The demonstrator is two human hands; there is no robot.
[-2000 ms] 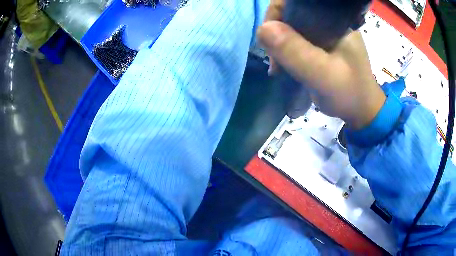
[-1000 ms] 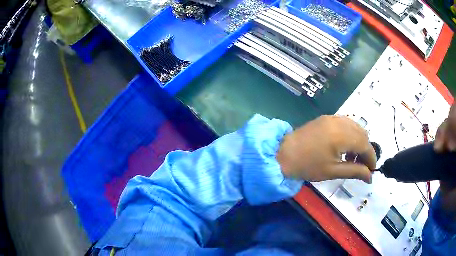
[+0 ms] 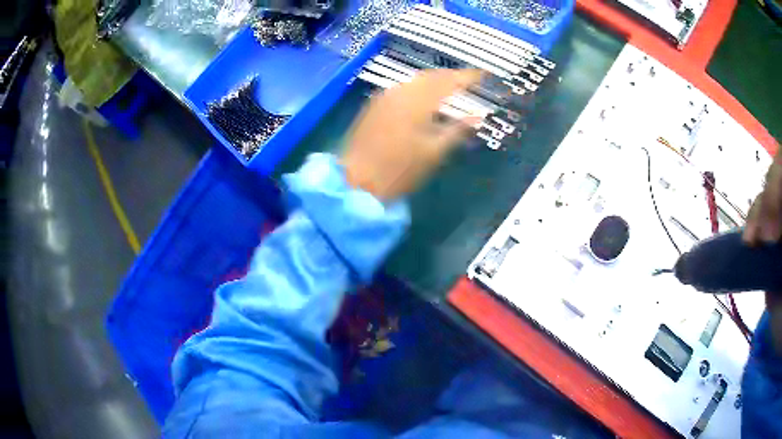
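Observation:
My left hand (image 3: 403, 133), bare and blurred, is over the stack of long white mounting strips (image 3: 480, 51) beside the parts tray. Its fingers reach across the nearer strips; whether they grip one I cannot tell. My right hand (image 3: 765, 206), cut off by the right edge, holds a black electric screwdriver (image 3: 729, 261). Its thin bit points left over the white back panel (image 3: 549, 249). A dark round speaker (image 3: 610, 237) sits near the panel's left end. A thin dark wire and a red-black wire bundle (image 3: 711, 201) cross the panel.
A blue divided tray (image 3: 296, 81) holds dark screws (image 3: 244, 117) and other hardware. A small blue tray (image 3: 523, 15) of silver screws is at the top. A deep blue bin (image 3: 171, 274) stands at lower left. Red foam (image 3: 549, 364) shows under the panel. Another panel is at top right.
My left hand has left the panel near the screwdriver tip and moved up and left to the strips, uncovering the speaker. The screwdriver stays over the panel at the right.

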